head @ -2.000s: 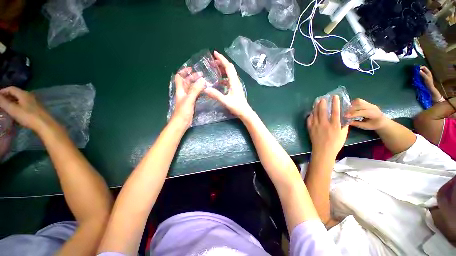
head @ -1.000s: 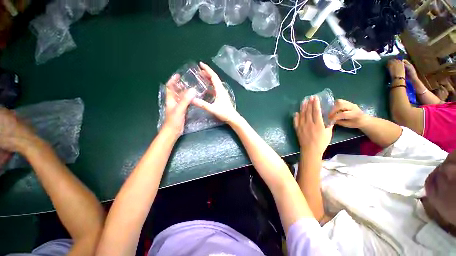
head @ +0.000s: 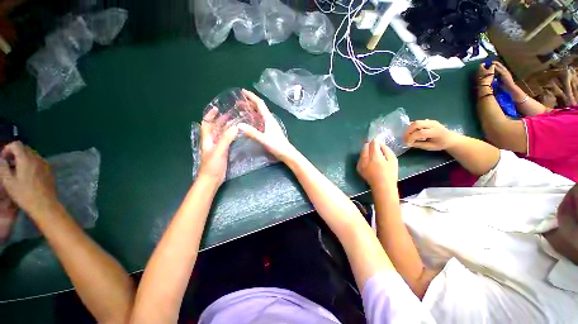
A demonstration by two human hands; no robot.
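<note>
My left hand (head: 217, 142) and my right hand (head: 267, 131) hold a clear plastic round case (head: 233, 109) between them, its round rim facing up. My fingers curl around its two sides and the thumbs meet at the near side. A clear plastic bag (head: 244, 158) lies flat on the dark green bench under my hands. Whether anything is inside the case cannot be told. Another clear bag (head: 301, 95) with a round item in it lies just beyond my right hand.
Bagged cases (head: 272, 24) lie at the far side, more bags (head: 63, 54) at far left. White cables (head: 355, 50) and a black pile (head: 447, 25) are at far right. A neighbour's hand (head: 28, 177) is at left; a person in white (head: 469, 234) handles a bag at right.
My hands have turned the case so its round rim now shows. The view has shifted, so the bench items sit further left. The right neighbour's hands have moved apart around a bag.
</note>
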